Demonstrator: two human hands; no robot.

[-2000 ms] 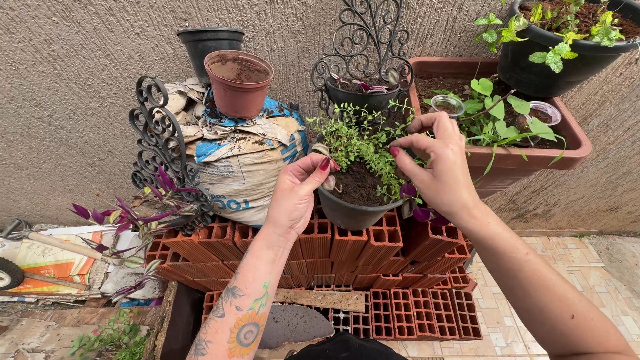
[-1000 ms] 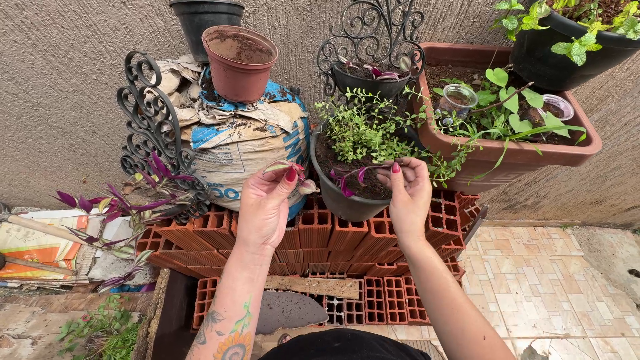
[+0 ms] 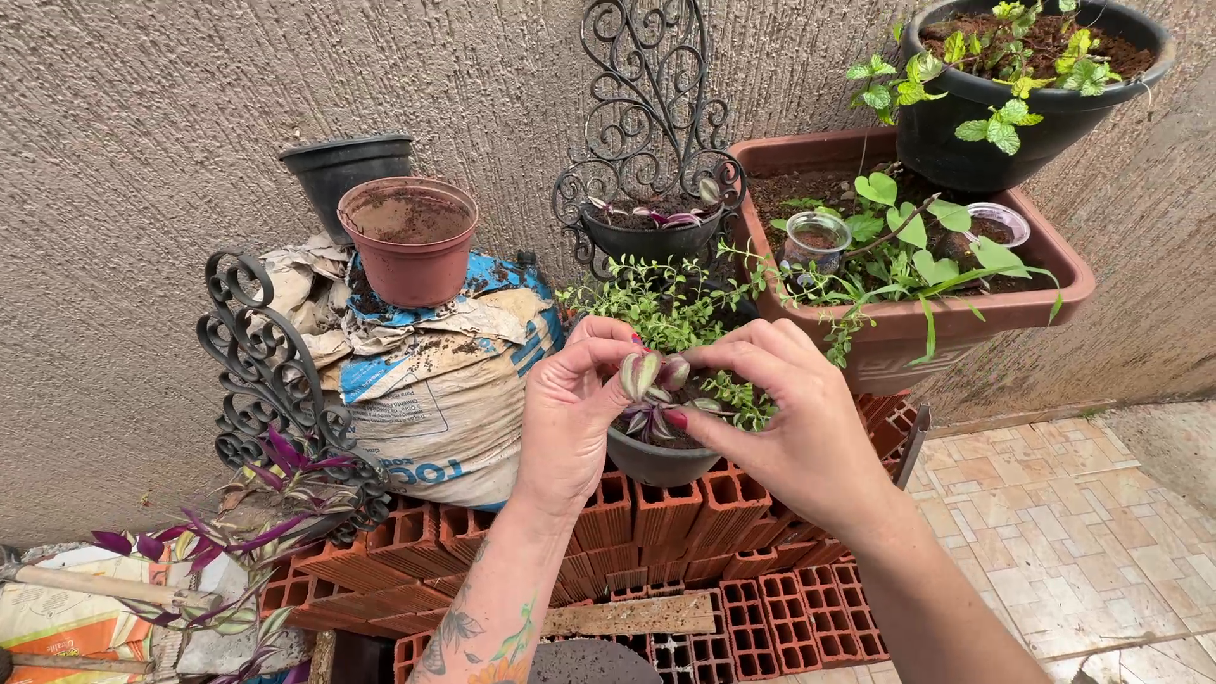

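Both hands meet over a dark grey plastic pot (image 3: pixel 662 467) that holds soil and a small-leaved green plant (image 3: pixel 655 306). Between the fingertips is a cutting of striped purple-and-green tradescantia (image 3: pixel 648 378). My left hand (image 3: pixel 575 408) pinches it from the left, thumb and index finger close to its striped leaves. From the right, my right hand (image 3: pixel 793 413) grips the same cutting's stem, thumb low and index finger above. The fingers partly hide the stem and the soil beneath.
Hollow clay bricks (image 3: pixel 665 518) support the pot. A soil bag (image 3: pixel 437 418) bearing a brown plastic pot (image 3: pixel 408 242) stands left, beside a scrolled iron holder (image 3: pixel 256 351) with trailing tradescantia. A rectangular planter (image 3: pixel 993 318) is at right; another iron holder (image 3: pixel 646 114) stands behind.
My hands have come together over the pot from further apart. The cutting, stretched between them one second ago, is now gathered at the fingertips.
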